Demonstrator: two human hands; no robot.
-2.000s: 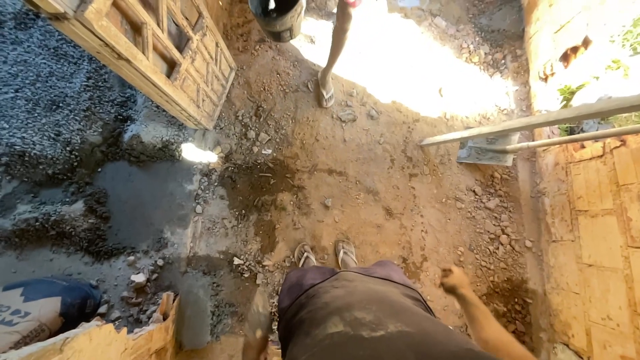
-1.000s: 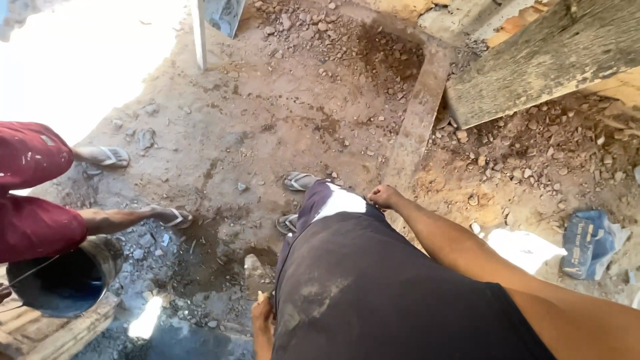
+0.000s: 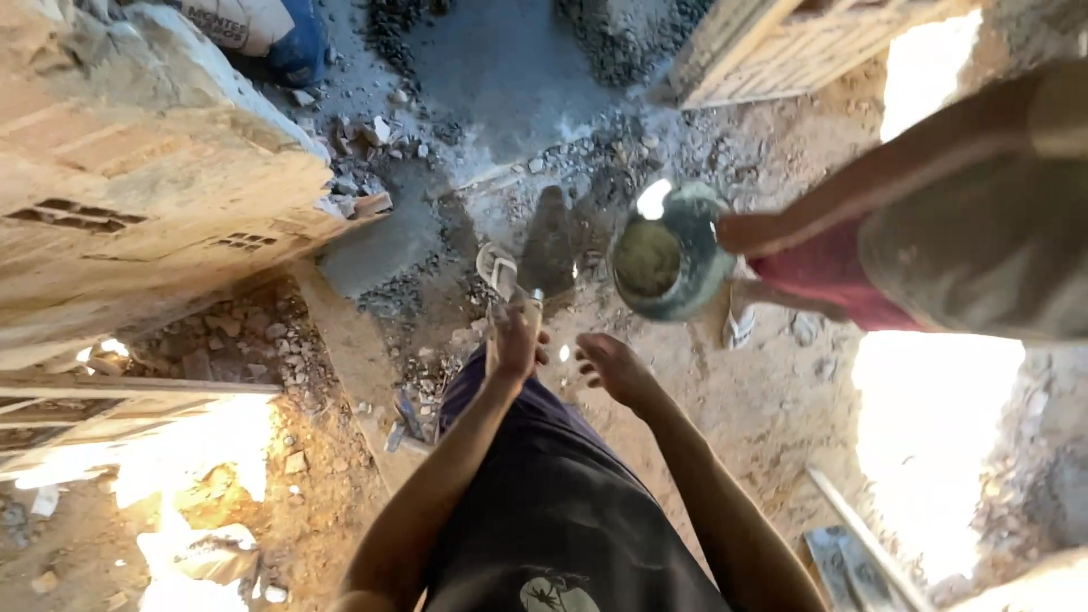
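My left hand (image 3: pixel 514 344) is closed around the handle of a mason's trowel (image 3: pixel 548 242), whose dark blade appears to point away from me over the ground. To the right of it my right hand (image 3: pixel 616 370) is held out with fingers slightly curled and apart, holding nothing. Beyond my right hand is a dark round bucket (image 3: pixel 710 280) with greyish-green material inside. A co-worker's hand (image 3: pixel 748 232) is at its rim. The two hands of mine do not touch each other or the bucket.
The co-worker in red shorts (image 3: pixel 816 263) stands at right. A hollow-brick wall (image 3: pixel 212 170) juts in from the left, another brick wall (image 3: pixel 790 64) at top right. Cement bag (image 3: pixel 293 42), rubble (image 3: pixel 365 161), wet grey floor patch (image 3: pixel 501 76). A shovel (image 3: pixel 837 552) lies lower right.
The view has turned strongly. The co-worker's bucket is now close in front of my hands. My right hand, low by my waist a second ago, is now held out before me.
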